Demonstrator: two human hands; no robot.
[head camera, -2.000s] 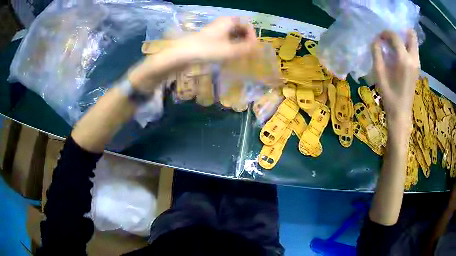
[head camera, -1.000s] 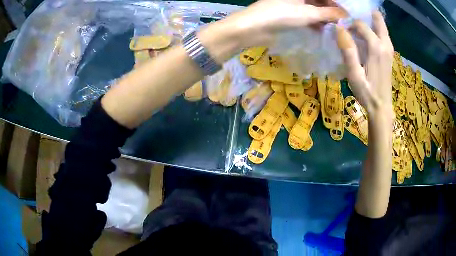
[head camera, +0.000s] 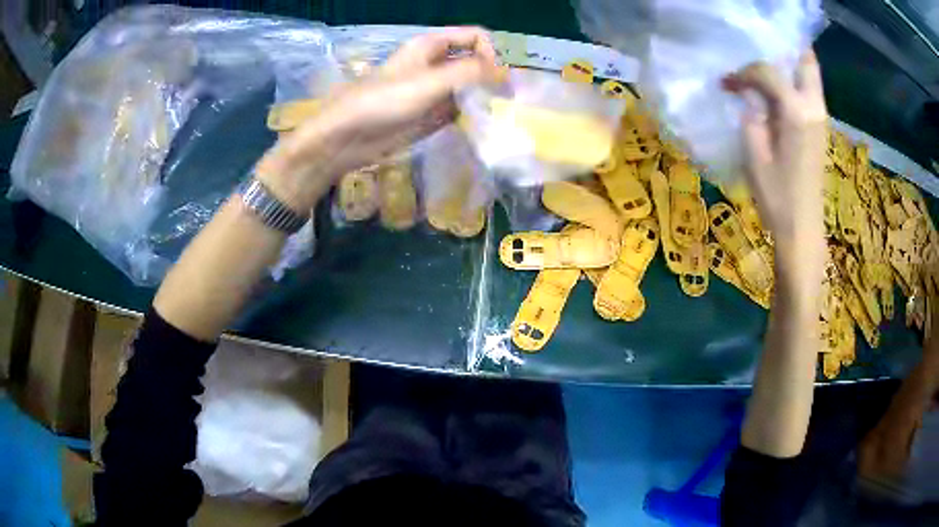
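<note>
My left hand (head camera: 448, 77) is shut on the left end of a small clear poly bag (head camera: 541, 129), blurred, with a yellow part showing inside. My right hand (head camera: 783, 118) holds a whitish bunch of emptied poly bags (head camera: 705, 72) above the pile. Unwrapped yellow parts (head camera: 625, 270) lie loose on the dark green bench below and between the hands. Bagged parts (head camera: 453, 201) lie under film left of the bench seam. The left fingertips are blurred.
A large clear poly bag (head camera: 98, 154) lies at the left. A bigger yellow heap (head camera: 875, 247) is at the right. Below are a carton (head camera: 335, 412) with whitish bags (head camera: 257, 443), and a blue stool-like object (head camera: 685, 504). Another person's arm (head camera: 891, 437) shows at the lower right edge.
My left hand has moved back left from my right hand and now holds a bag with a yellow part. A yellow part now lies crosswise on the near parts.
</note>
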